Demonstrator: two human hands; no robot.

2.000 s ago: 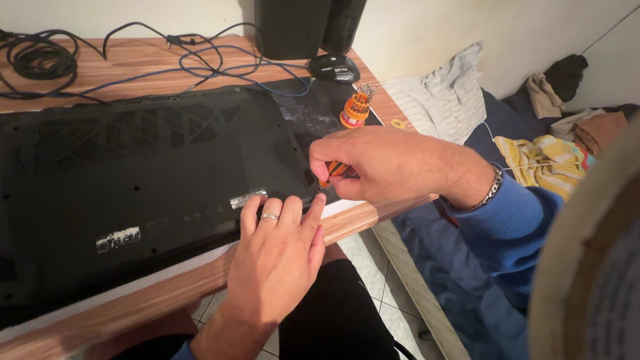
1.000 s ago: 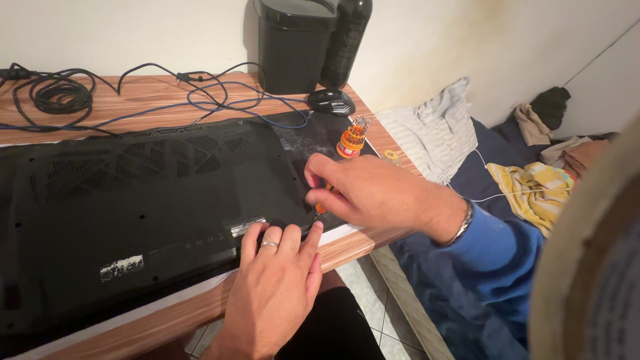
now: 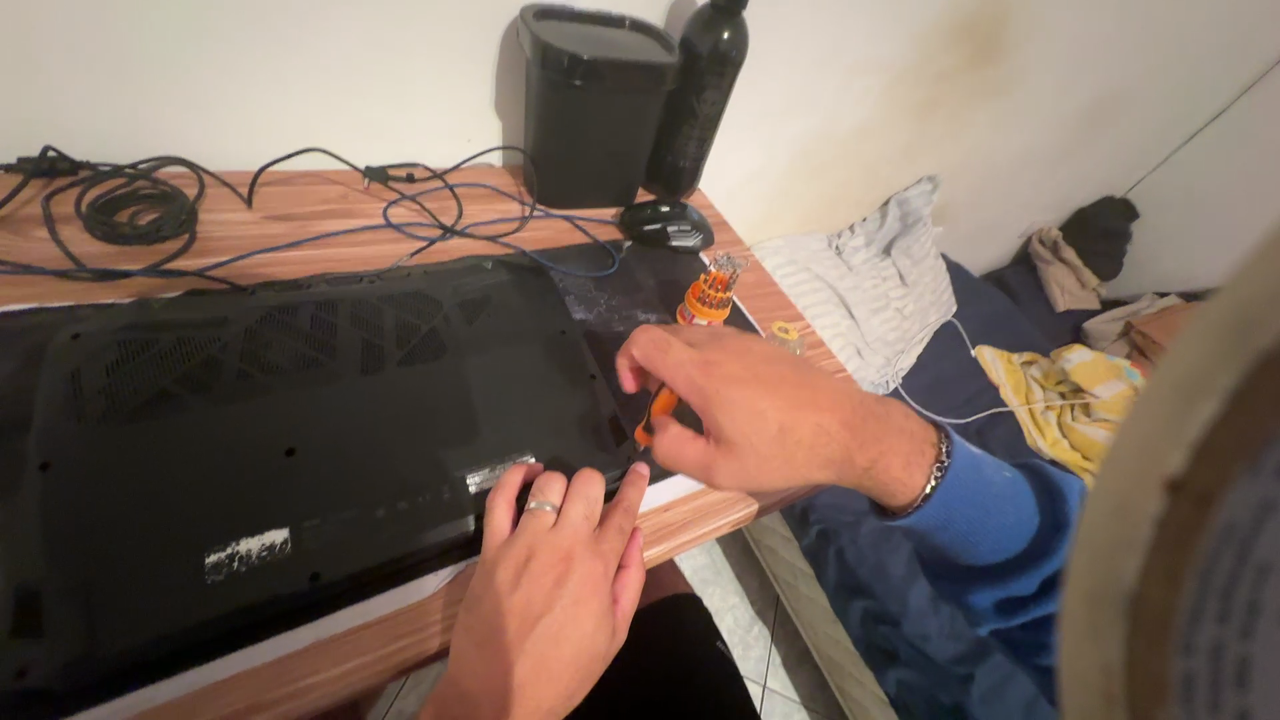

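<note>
A black laptop (image 3: 400, 410) lies underside up on a dark mat, with vent grilles, screw holes and worn labels showing. My right hand (image 3: 760, 410) holds an orange and black screwdriver (image 3: 655, 415) with its lower end at the laptop's near right corner; the tip is too small to make out. My left hand (image 3: 560, 550), with a ring on one finger, rests its fingertips on the laptop's near edge, holding nothing, the index fingertip close to the screwdriver. Just beyond my right hand stands an orange bit holder (image 3: 710, 292) full of bits.
A black mouse (image 3: 667, 225), a black lidded bin (image 3: 595, 110) and a dark bottle (image 3: 700, 95) stand at the back. Coiled cables (image 3: 140, 210) lie behind the laptop. A clear and yellow small item (image 3: 785, 335) sits at the right edge, beside a bed with cloths (image 3: 870, 290).
My right hand's fingers have shifted around the screwdriver, which stays at the same corner. My left hand remains on the laptop's edge.
</note>
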